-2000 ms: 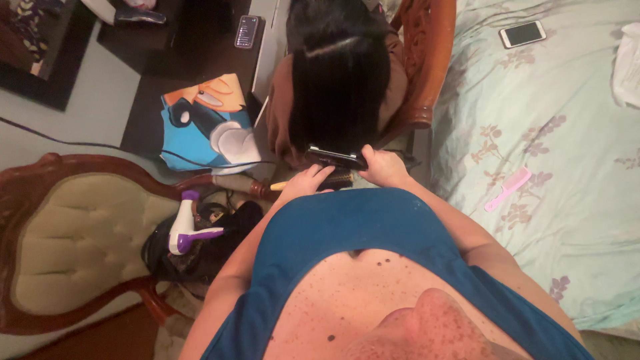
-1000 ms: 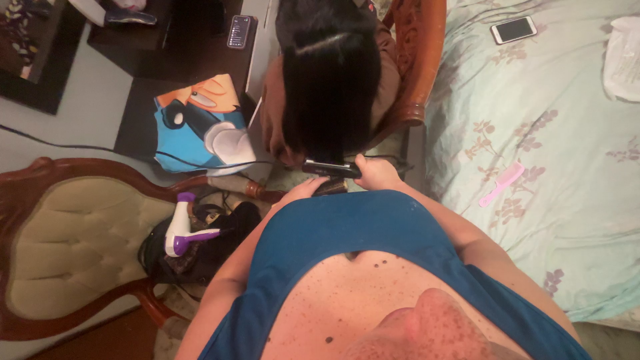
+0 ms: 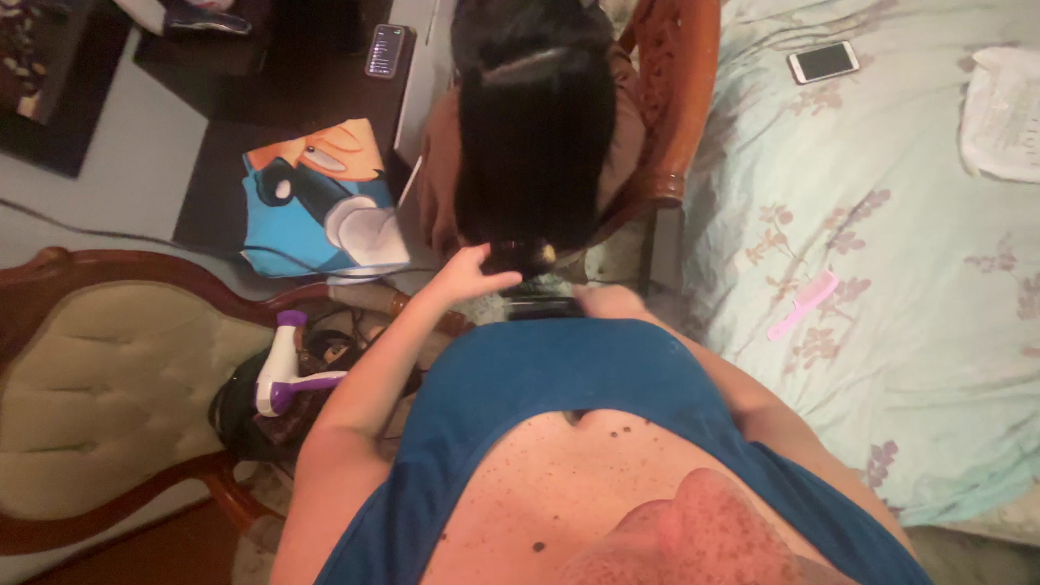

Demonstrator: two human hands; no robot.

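A seated person with long, straight dark hair (image 3: 532, 154) is in front of me, back of the head toward me. My left hand (image 3: 475, 278) is at the lower ends of the hair, thumb and fingers spread; a dark object with a pale yellowish end (image 3: 546, 256) lies beside it, perhaps a brush. Whether my left fingers hold hair or this object is unclear. Lower, close to my blue top, my right hand (image 3: 613, 301) is blurred and closed around the end of a black hair straightener (image 3: 540, 307). The straightener is below the hair ends, apart from them.
A carved wooden chair (image 3: 670, 122) stands beside the person. On the bed (image 3: 918, 390) lie a pink comb (image 3: 803, 305), a white phone (image 3: 823, 62) and a white plastic bag (image 3: 1003, 114). At left are a white-purple hair dryer (image 3: 280, 370), an upholstered chair (image 3: 106, 398), a cable and a dark desk (image 3: 219, 162).
The straightener was up at the hair ends between both hands; it is now lower, apart from the hair. My left hand has moved up and left relative to it, its thumb and fingers spread.
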